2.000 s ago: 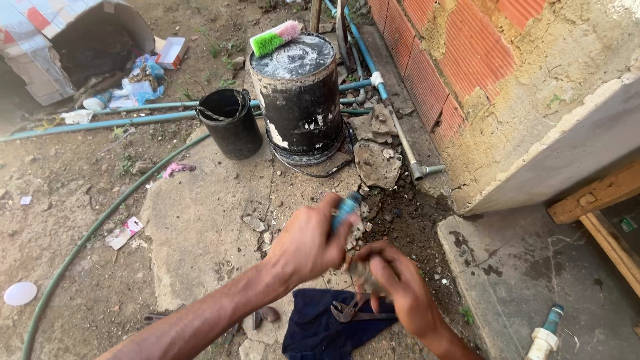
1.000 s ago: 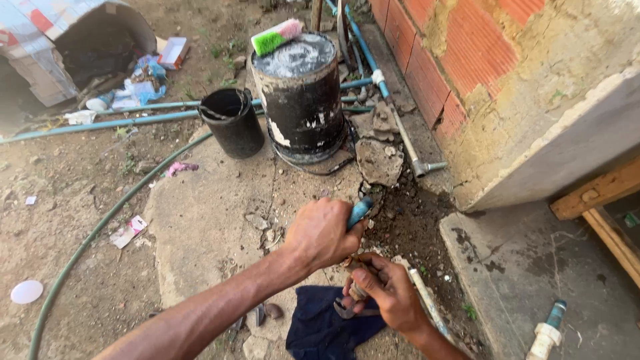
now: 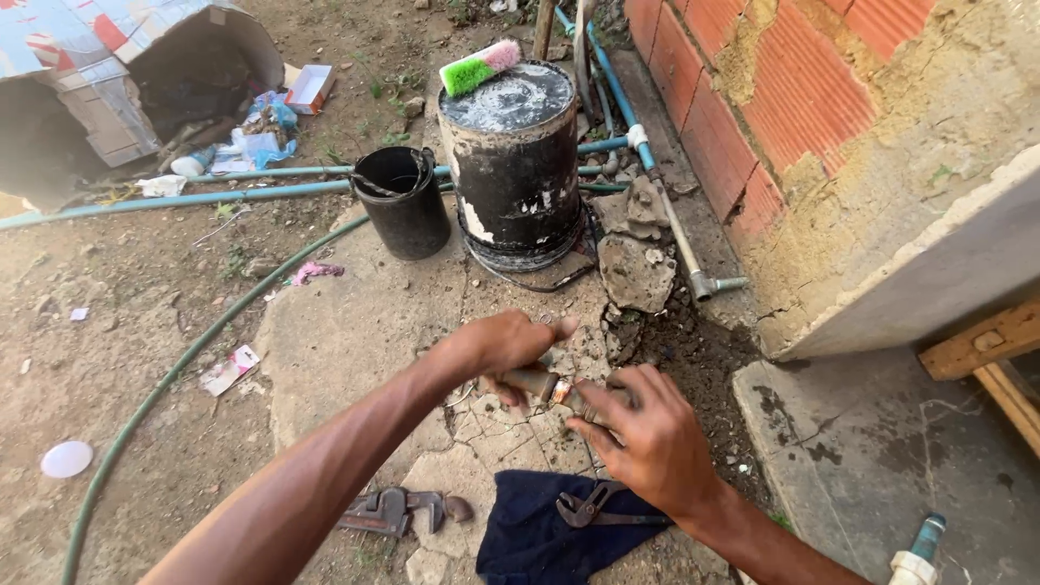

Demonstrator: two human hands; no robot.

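Observation:
My left hand [image 3: 516, 345] is closed around one side of a worn pipe fitting [image 3: 530, 380] over the cracked concrete. My right hand [image 3: 642, 422] grips the other side of the joined piece with thumb and fingers, and a lighter, coppery band shows between the hands. Below them, water pump pliers [image 3: 593, 508] lie on a dark blue cloth [image 3: 528, 536]. Left of the cloth rests a rusty pipe wrench [image 3: 394, 510], partly behind my left forearm.
An upturned black bucket [image 3: 520, 179] carries a green and pink brush [image 3: 479, 67]; a smaller black bucket [image 3: 402, 211] stands beside it. A capped-looking pipe elbow [image 3: 705, 286] lies by the brick wall [image 3: 723, 130]. A green hose [image 3: 187, 357] curves at left; broken concrete [image 3: 638, 272] lies near the wall.
The blue pipe end that stuck out above my left hand no longer shows there. My left hand has turned over the piece, and the pipe wrench is more in view.

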